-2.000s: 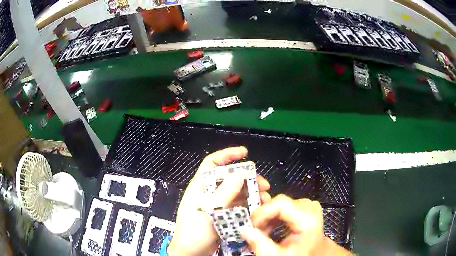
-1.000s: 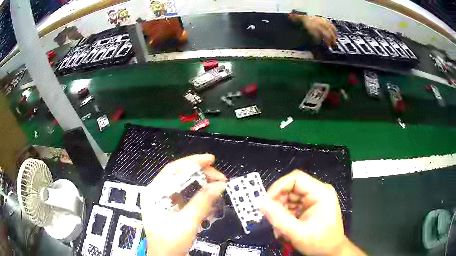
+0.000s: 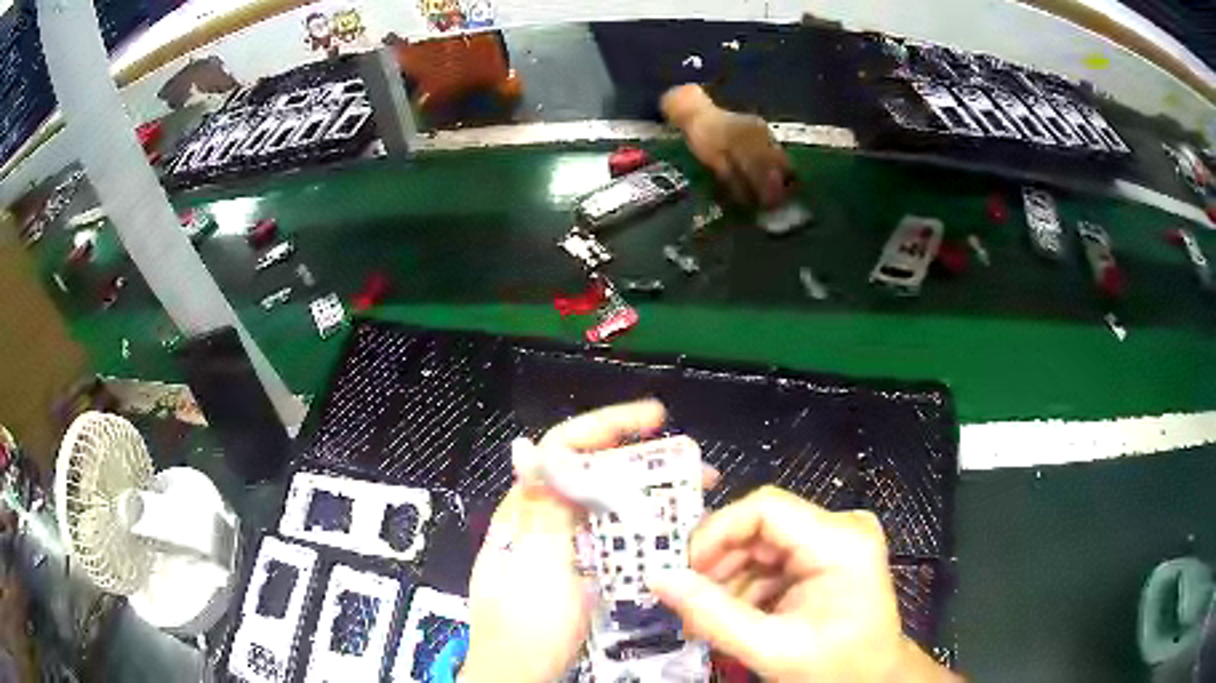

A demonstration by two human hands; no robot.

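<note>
My left hand point(image 3: 534, 574) holds a white housing shell point(image 3: 674, 467) upright above the black tray point(image 3: 440, 387), thumb along its upper left. A pale perforated plate point(image 3: 627, 558) lies against the shell's middle. My right hand point(image 3: 800, 587) pinches the plate's right edge with thumb and fingers. Whether the plate is seated in the shell cannot be told. The shell's lower part looks dark grey. More white shells point(image 3: 358, 514) lie in the tray at the lower left.
Beyond the tray, a green conveyor belt point(image 3: 454, 296) carries units, red parts and small fittings. Another person's hand point(image 3: 734, 150) reaches over it. A white fan point(image 3: 174, 534) and pale post point(image 3: 147, 240) stand at left. Far trays point(image 3: 280, 134) hold shells.
The plate, held apart from the shell one second ago, is now against it. Both hands have come together. The other person's hand has moved left onto the belt, and belt items have shifted right.
</note>
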